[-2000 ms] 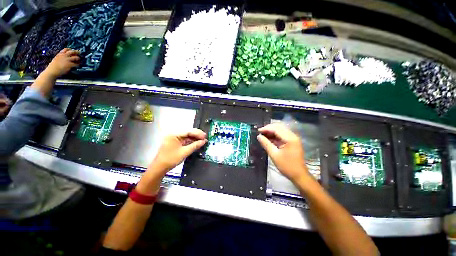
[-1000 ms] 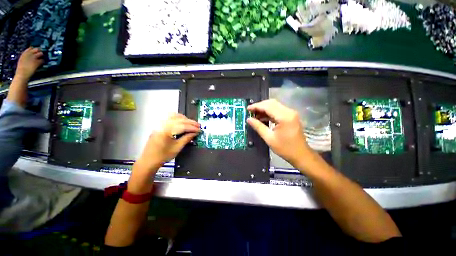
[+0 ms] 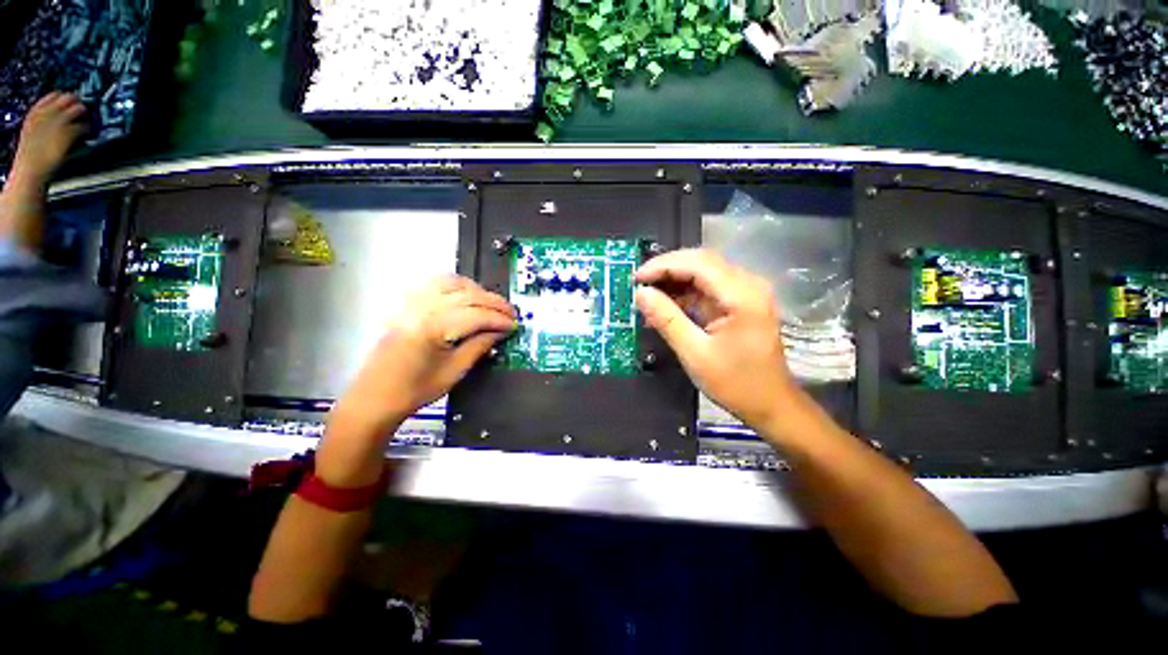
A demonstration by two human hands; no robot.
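A green circuit board (image 3: 576, 335) lies in a black square pallet (image 3: 571, 416) on the line in front of me. Dark and white components stand on its upper left part. My left hand (image 3: 442, 339) is at the board's left edge, fingers bent together; whether they hold a small part cannot be made out. My right hand (image 3: 717, 330) is at the board's right edge, thumb and forefinger close together near its upper right; any part between them is too small to tell.
More pallets with boards lie left (image 3: 177, 307) and right (image 3: 971, 320). Clear plastic bags (image 3: 784, 256) and a yellow-filled bag (image 3: 305, 238) lie between pallets. Behind are a black tray of white components (image 3: 423, 122), green components (image 3: 628, 45) and other heaps. Another person's hand (image 3: 51, 128) is at the left.
The view has tilted down and shifted, so the board appears more from above. My hands stay at the board's two sides, with small finger movements. The other person's hand remains at the dark parts.
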